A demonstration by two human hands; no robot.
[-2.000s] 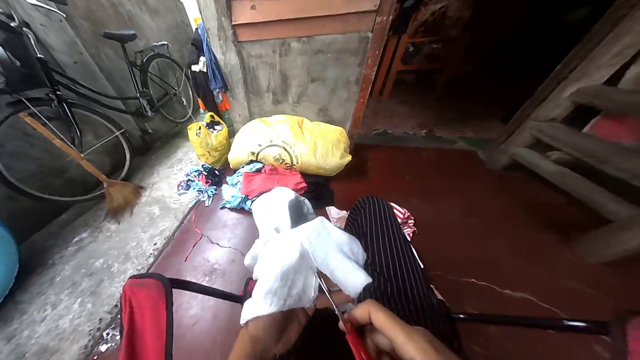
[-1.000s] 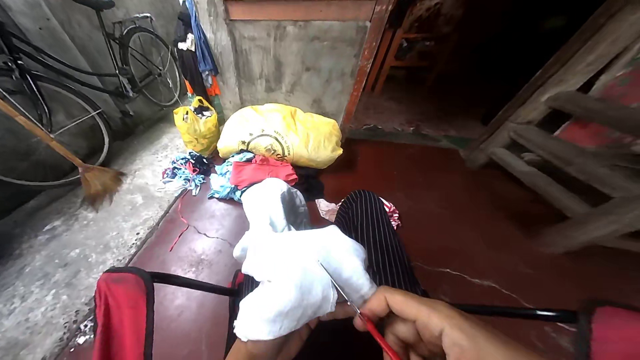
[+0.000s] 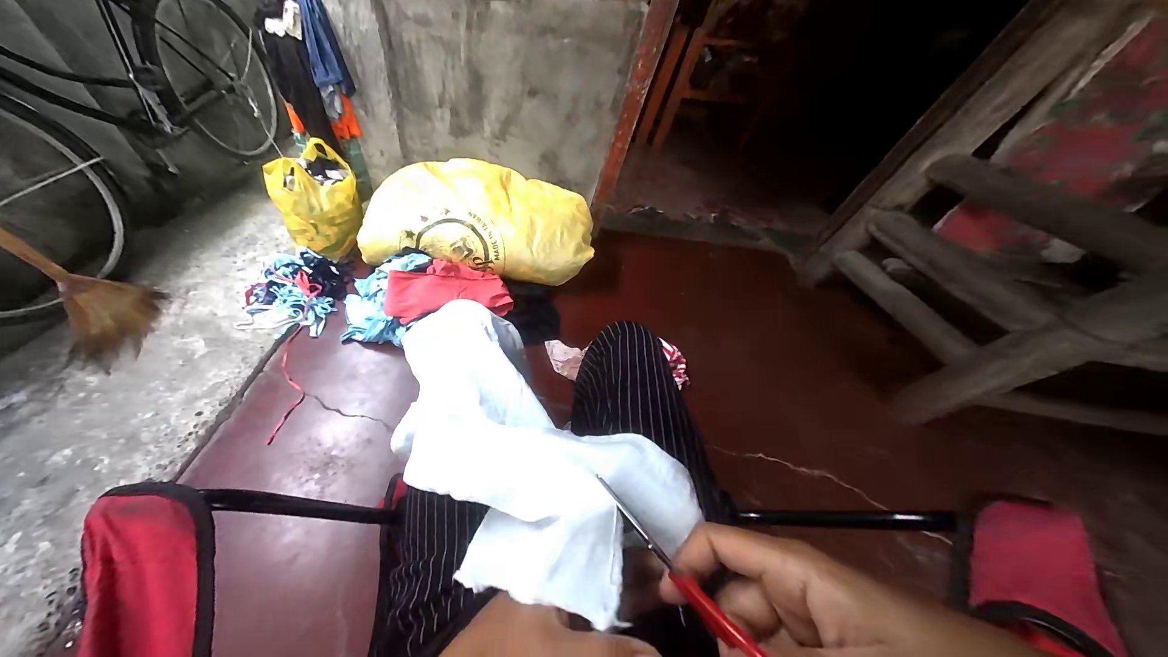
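White cloth [image 3: 547,465] lies draped over my lap, across striped dark trousers. My right hand [image 3: 776,584] grips scissors with red handles [image 3: 712,613], their metal blades pointing up and left against the cloth. Low in the view, my left hand [image 3: 547,630] is at the cloth's lower edge, its fingers mostly hidden, so its hold cannot be made out. Beyond my knees, red fabric [image 3: 447,290] and light blue fabric [image 3: 372,306] lie in a heap beside a tangle of blue and white cloth strips [image 3: 297,287].
A large yellow sack [image 3: 474,214] and a small yellow bag [image 3: 319,201] stand by the wall. At left are a broom [image 3: 105,310] and bicycle [image 3: 210,73]; at right, a wooden frame [image 3: 985,292]. Red chair arms [image 3: 141,570] flank me.
The cloth's near part has shifted and now hangs lower, with a loose cut-looking edge above my left hand. The scissors stay in my right hand. The view has tilted down.
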